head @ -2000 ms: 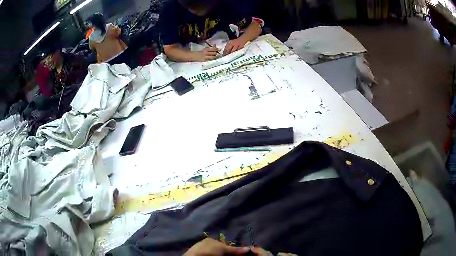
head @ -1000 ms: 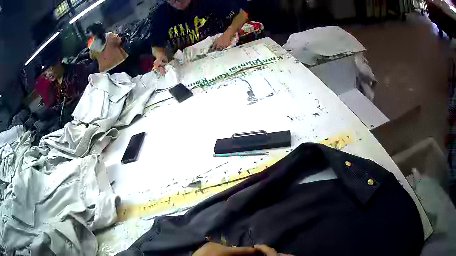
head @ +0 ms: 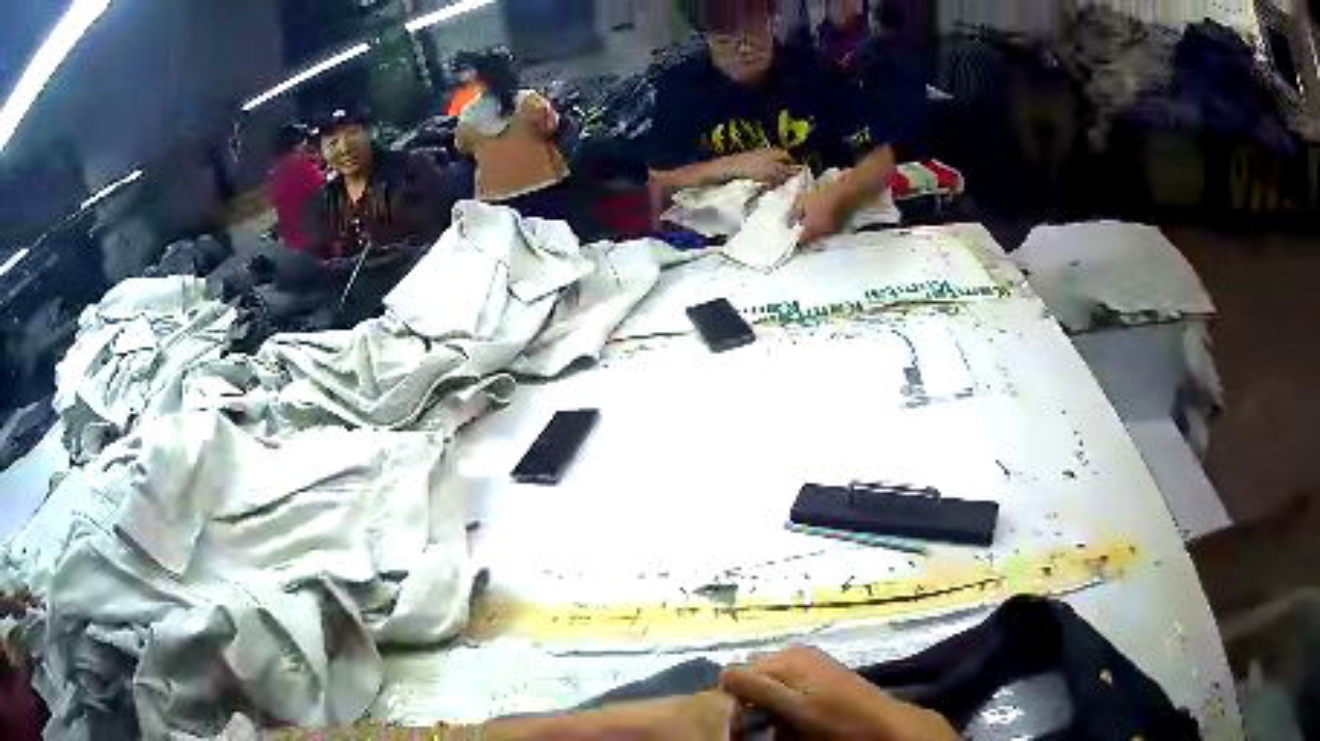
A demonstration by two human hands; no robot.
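Observation:
The dark jacket (head: 1050,644) lies along the bottom edge, mostly cut off by it, with a small gold button at its right part. My left hand (head: 712,712) is low in the picture, partly cut off, with its forearm coming in from the left. My right hand (head: 832,695) is just right of it, fingers bent and meeting the left hand. Dark cloth shows on both sides of the hands. Whether the fingers grip cloth or something small is hidden. The black case (head: 893,514) and a thin teal stick (head: 861,540) lie beyond the hands.
A heap of pale grey garments (head: 246,543) covers the table's left side. Two smartphones, the nearer (head: 556,445) and the farther (head: 720,324), lie mid-table. Yellow tape (head: 652,620) crosses the near part. A coworker (head: 782,138) across the table handles pale cloth.
The view has swung left and up. My hands now meet farther above the bottom edge, with more forearm showing. Less of the jacket shows. The coworker's hands have come together over pale cloth.

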